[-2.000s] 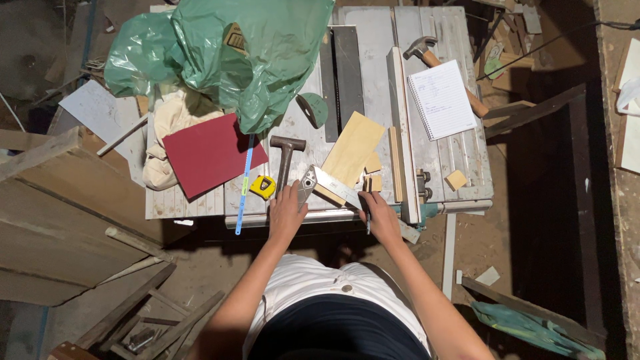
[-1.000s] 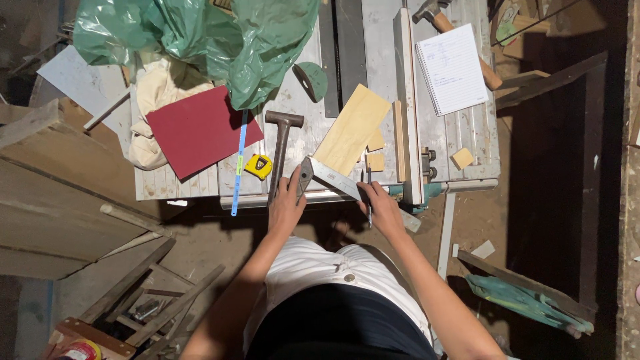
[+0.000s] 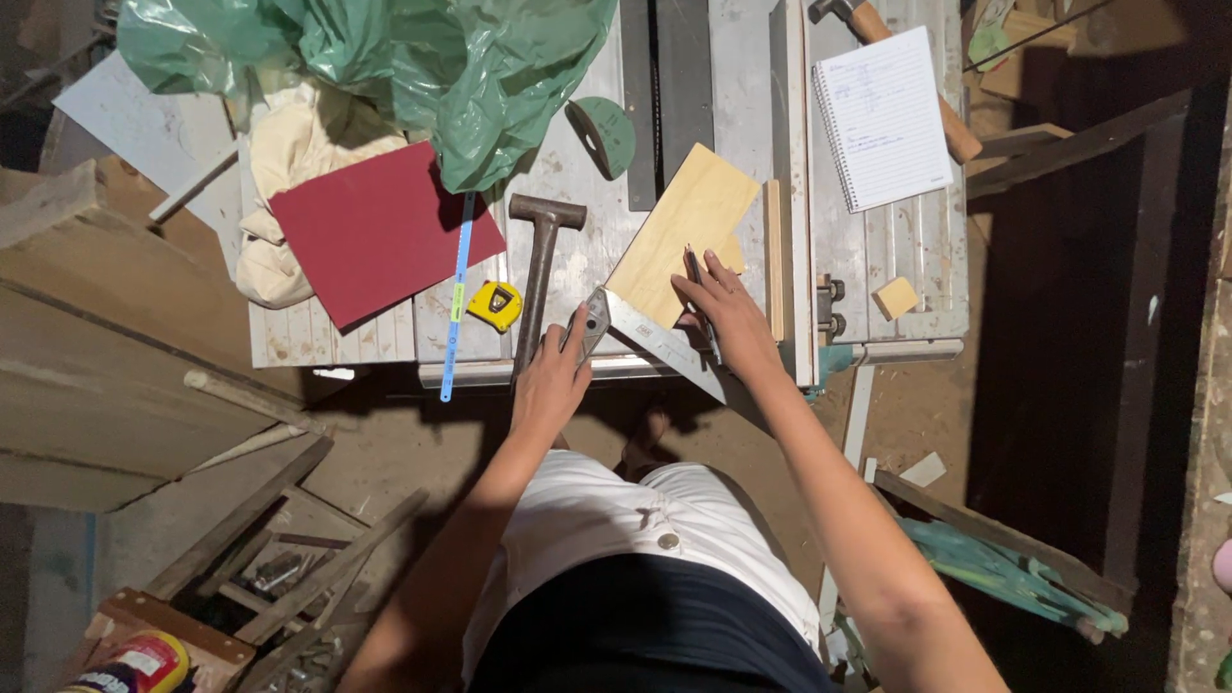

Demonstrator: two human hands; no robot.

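My left hand (image 3: pixel 558 371) grips the metal stock of a try square (image 3: pixel 664 339), whose blade runs down to the right past the table edge. A light wooden board (image 3: pixel 685 231) lies tilted against the square. My right hand (image 3: pixel 727 318) holds a dark pencil (image 3: pixel 701 289) between its fingers and rests on the board's lower right part. A smaller wood piece (image 3: pixel 733 254) shows partly beside the board. Left of my hands lie a metal hammer (image 3: pixel 545 260), a yellow tape measure (image 3: pixel 496 305) and a blue hacksaw blade (image 3: pixel 456 308).
The table saw (image 3: pixel 751 125) carries a rip fence (image 3: pixel 797 192), a spiral notebook (image 3: pixel 884 120), a wood-handled hammer (image 3: pixel 953 125) and a wood block (image 3: pixel 895 298). At the left are a green plastic bag (image 3: pixel 385 67), a red sheet (image 3: pixel 375 231), cloth (image 3: pixel 274 250) and a green abrasive disc (image 3: pixel 606 140).
My right hand has moved from the square's blade up onto the board, with the pencil still in it. My left hand stays at the square's stock.
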